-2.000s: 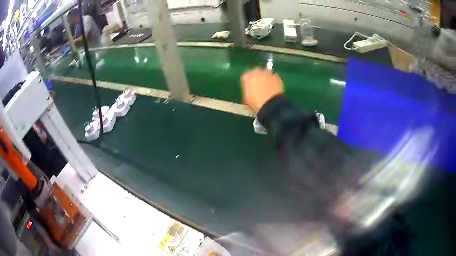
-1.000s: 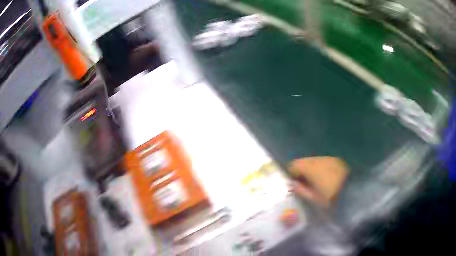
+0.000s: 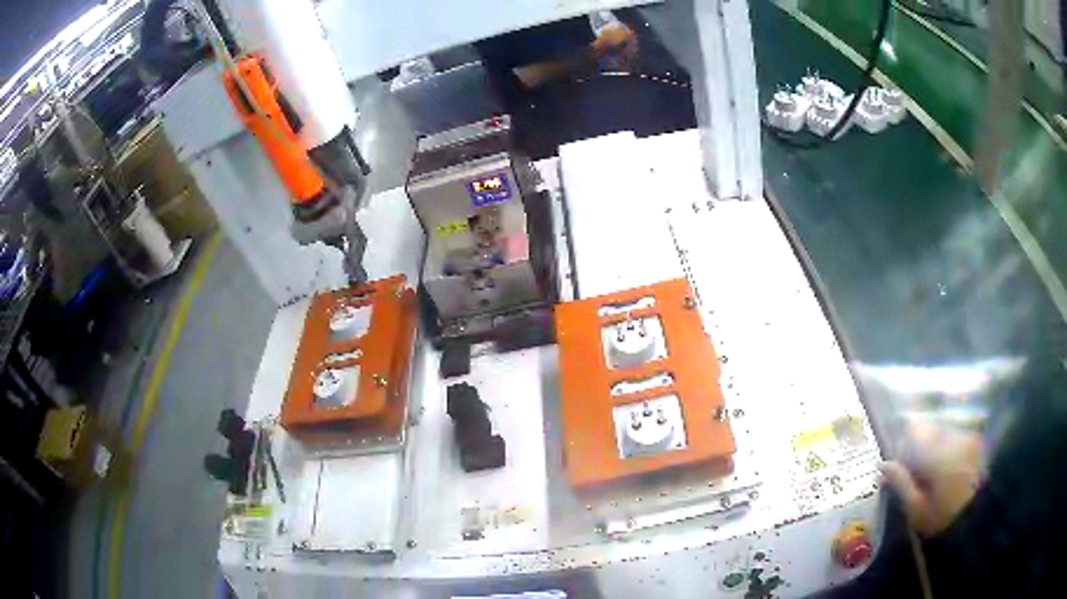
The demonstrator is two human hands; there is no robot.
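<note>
The right orange fixture (image 3: 641,380) lies with its cover down on the white machine; white plug adapters (image 3: 649,426) with round raised faces show in its two openings. The left orange fixture (image 3: 351,357) also shows adapters (image 3: 336,386) in two openings. The orange electric screwdriver (image 3: 279,135) hangs at the rear of the left fixture. My right hand (image 3: 942,480) is blurred at the machine's right edge, away from the fixtures; whether it holds anything is unclear. A pale translucent blur lies just above it. My left hand is not in view.
The grey screw feeder (image 3: 480,240) stands between the fixtures at the rear. A stepped black block (image 3: 474,427) lies between them. The red emergency stop (image 3: 853,545) is at the front right. Several white adapters (image 3: 828,108) sit on the green bench. Another person's hand shows behind the machine.
The view has swung left from the bench and conveyor to the machine. My right hand has come back from over the conveyor to the machine's right edge.
</note>
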